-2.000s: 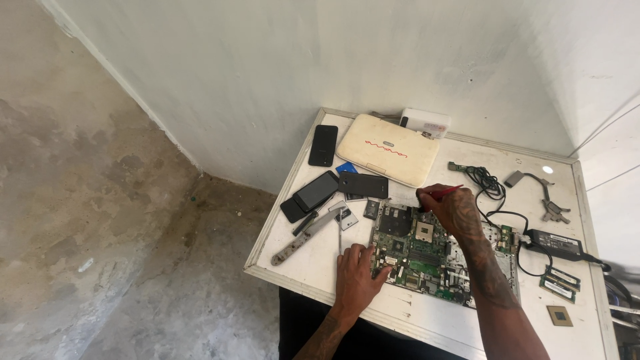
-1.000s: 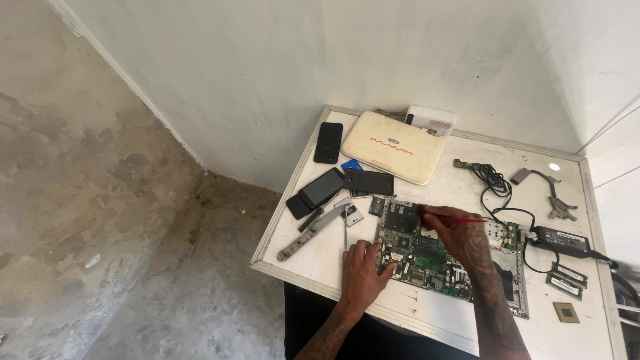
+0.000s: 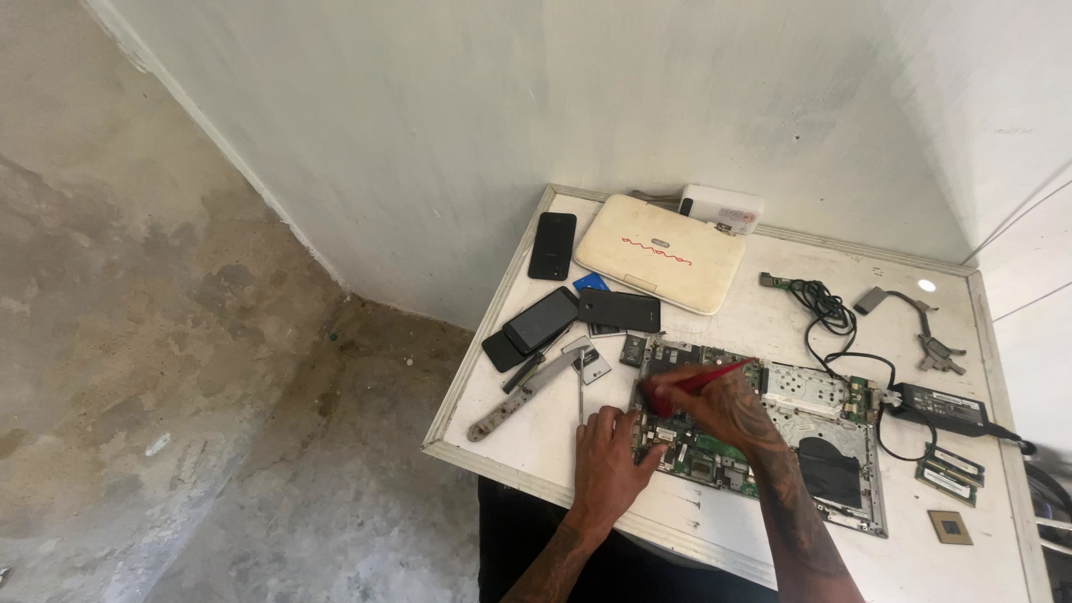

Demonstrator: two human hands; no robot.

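A laptop base with its green circuit board exposed (image 3: 712, 465) lies on the white table. My right hand (image 3: 712, 402) grips a red-handled brush (image 3: 712, 376), its dark head low over the board's left part. The bristles are partly hidden and blurred. My left hand (image 3: 610, 456) rests at the base's left front corner, fingers on its edge and thumb over the board; it appears to steady the base. Just left of the base lie a small black battery (image 3: 634, 351) and a thin metal tool (image 3: 582, 389). A silver heat-sink-like plate (image 3: 804, 390) spans the base's upper right.
Phones (image 3: 541, 320), a curved-handled knife (image 3: 523, 397) and a phone battery (image 3: 588, 360) lie at left. Behind is a cream laptop (image 3: 662, 251). At right are a coiled cable (image 3: 825, 310), a power adapter (image 3: 940, 408), memory modules (image 3: 946, 483) and a processor chip (image 3: 949, 528).
My right hand with the red-handled tool has moved left and toward me over the board. My left hand stays at the base's left front corner.
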